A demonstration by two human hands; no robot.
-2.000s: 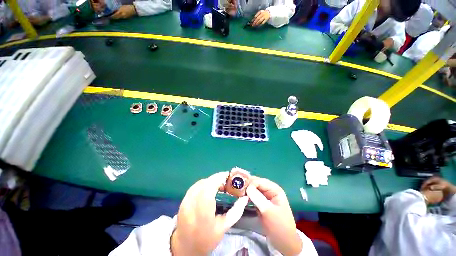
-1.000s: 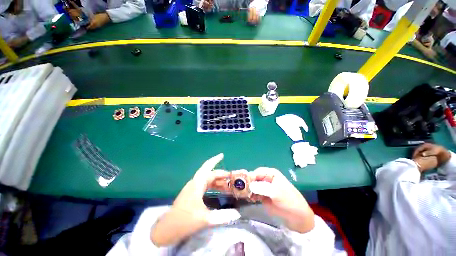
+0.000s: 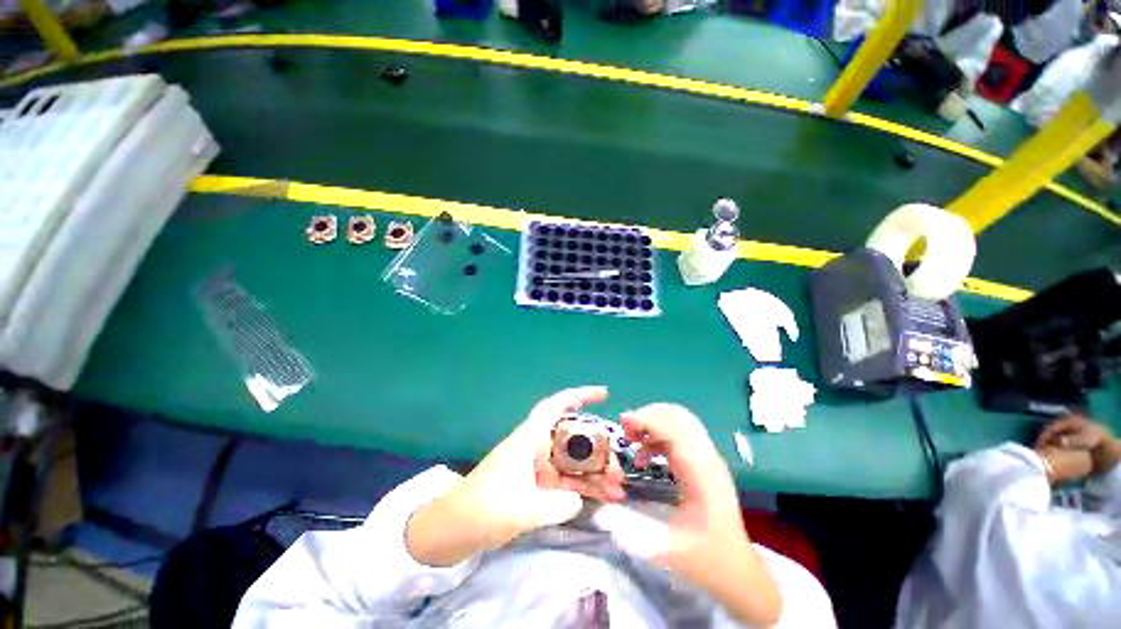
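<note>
My left hand (image 3: 510,485) holds a copper-coloured camera module housing (image 3: 579,447) with a dark round centre, its face turned up, near the bench's front edge. My right hand (image 3: 688,498) is just right of the housing, with thumb and index finger apart; whether a tiny part is between its fingers cannot be told. A clear lens tray (image 3: 649,472) with small dark and shiny parts shows partly behind and between my hands, near my lap. White finger cots cover some fingertips.
Beyond my hands lie a blister tray (image 3: 589,305) with tweezers, a clear bag (image 3: 430,285), three copper modules (image 3: 360,230), a mesh-like strip (image 3: 252,332), a dispenser bottle (image 3: 709,252), wipes (image 3: 781,399) and a tape dispenser (image 3: 861,332). Foam trays (image 3: 92,221) stand left. A neighbour's hands (image 3: 1072,449) show right.
My right hand has come away from the housing, which is now in my left hand. The housing sits slightly further left. The camera view has shifted.
</note>
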